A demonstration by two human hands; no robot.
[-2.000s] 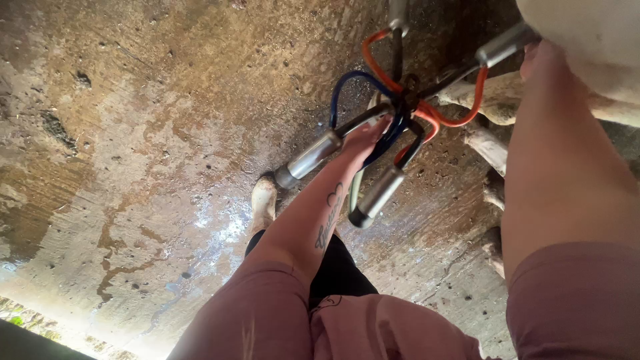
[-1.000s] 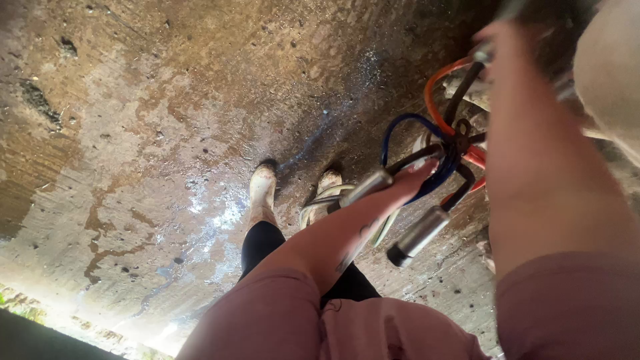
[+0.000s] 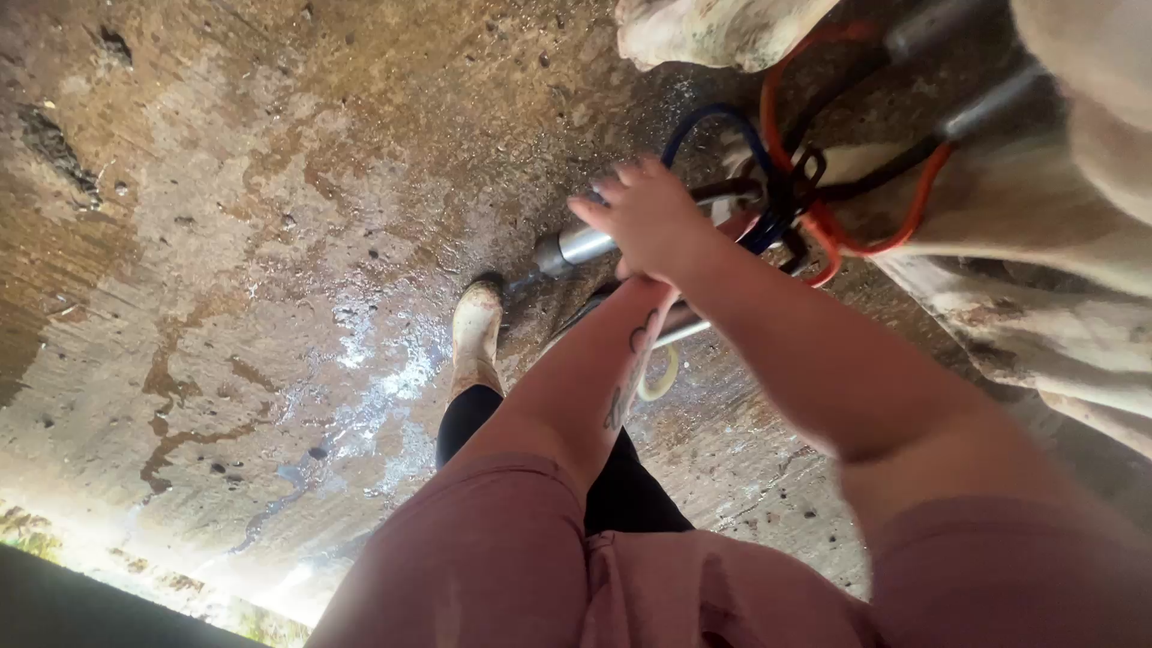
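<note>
My left hand (image 3: pixel 740 225), mostly hidden behind my right forearm, holds the milking cluster at its claw (image 3: pixel 794 184), where blue, orange and black tubes meet. My right hand (image 3: pixel 643 220) crosses over my left wrist, its fingers apart, blurred, beside a metal teat cup (image 3: pixel 585 245) that hangs to the left. Another metal teat cup (image 3: pixel 681 330) shows partly below my forearms. Two blurred teat cups, an upper one (image 3: pixel 936 31) and a lower one (image 3: pixel 994 101), point up towards a pale rounded part of the animal, likely the udder (image 3: pixel 1102 81).
Pale, dirty animal legs, one at the top (image 3: pixel 720 31) and one at the right (image 3: pixel 1017 315), flank the cluster. A muddy light boot (image 3: pixel 477 328) stands on the wet, stained concrete floor (image 3: pixel 270 270). A pale hose (image 3: pixel 661 373) curves below my arms.
My right hand has moved from the upper right, by the udder, across to the left over my left wrist. The hanging cup at the left remains beside my left arm. The view has shifted.
</note>
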